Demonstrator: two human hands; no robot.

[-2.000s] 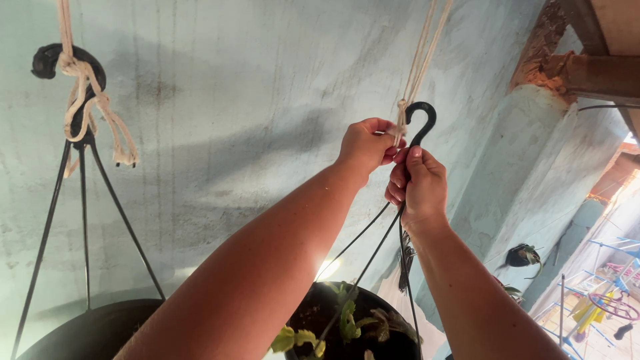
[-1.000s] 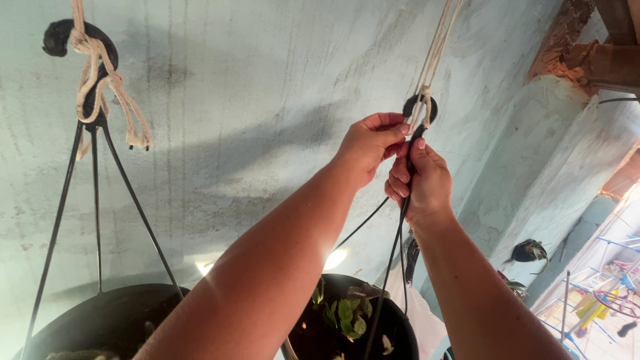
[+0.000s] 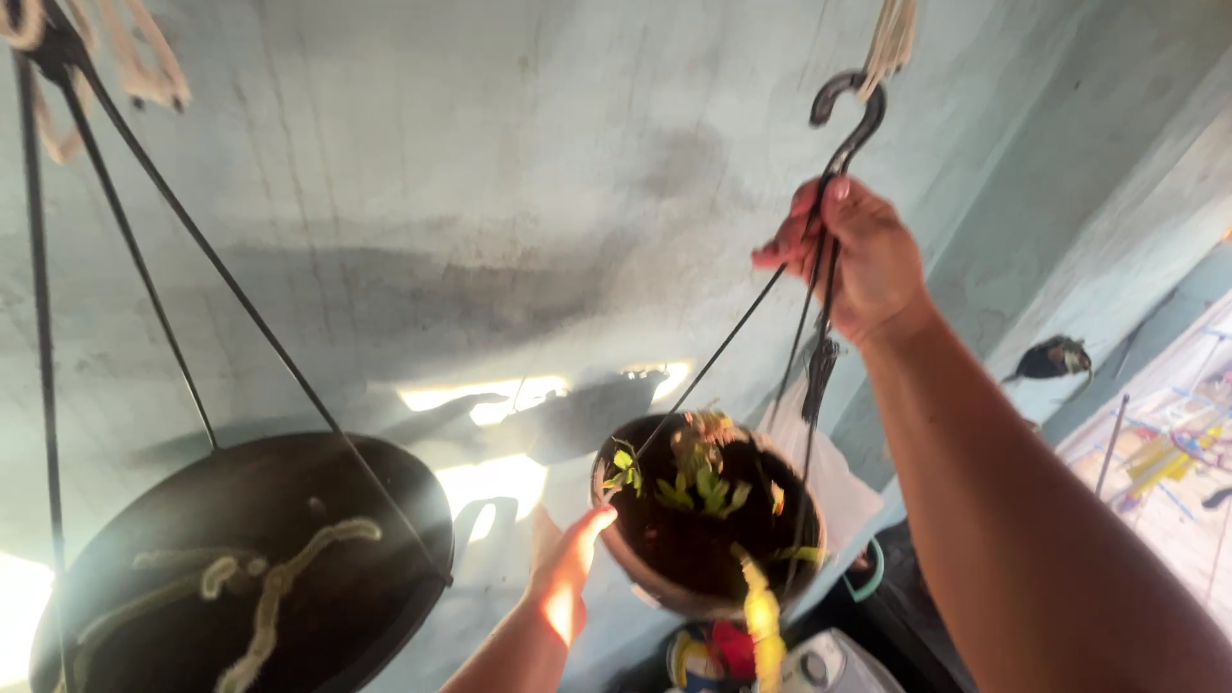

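Observation:
A black plastic hanger hook hangs from cream cord loops at the upper right. My right hand grips the hanger's stem and straps just under the hook. Those straps run down to a round hanging pot with dark soil and small green leafy plants. Low at the centre, my left hand is at the pot's left rim, thumb up against it; its fingers are partly hidden, and whether they grip cannot be told. A dark tuft of strands hangs below my right hand.
At the left, a larger dark pot holding pale cactus-like stems hangs on black straps. A stained light-blue wall stands behind. Below the smaller pot are containers and a white bag. A small hanging plant is farther right.
My left hand has left the cord and hook and moved down to the smaller pot's rim. My right hand still holds the hanger below the hook. The view has tilted lower.

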